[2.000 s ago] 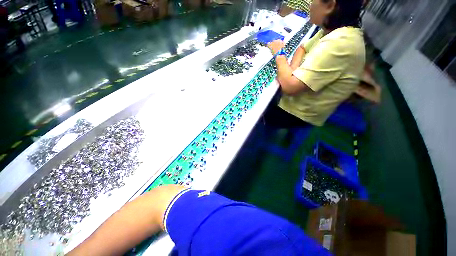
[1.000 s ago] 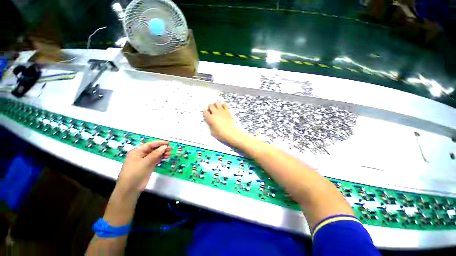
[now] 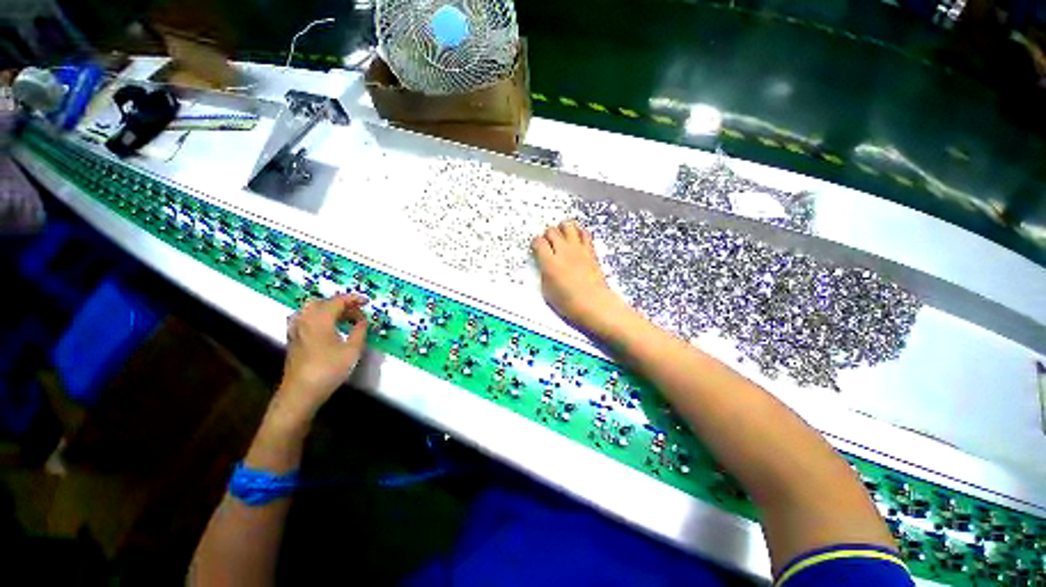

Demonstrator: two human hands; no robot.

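A long green strip of circuit boards, crowded with small parts, runs along the bench's near edge. My left hand, with a blue wrist strap, is over the boards at centre left. Its thumb and fingertips are close together at the board; whether a part is between them is too small to tell. My right hand lies palm down where the cream components meet the silver components. Its fingertips are bent into the parts, and what they touch is hidden.
A grey metal bracket stands left of the cream heap. Behind the bench are a white fan and a brown cardboard box. A small silver pile lies on the back ledge. A black object is at far left.
The view has swung from the right side of the bench back to the left. Since one second ago, the scene has shifted right in view; my right hand stays at the heaps, my left at the boards.
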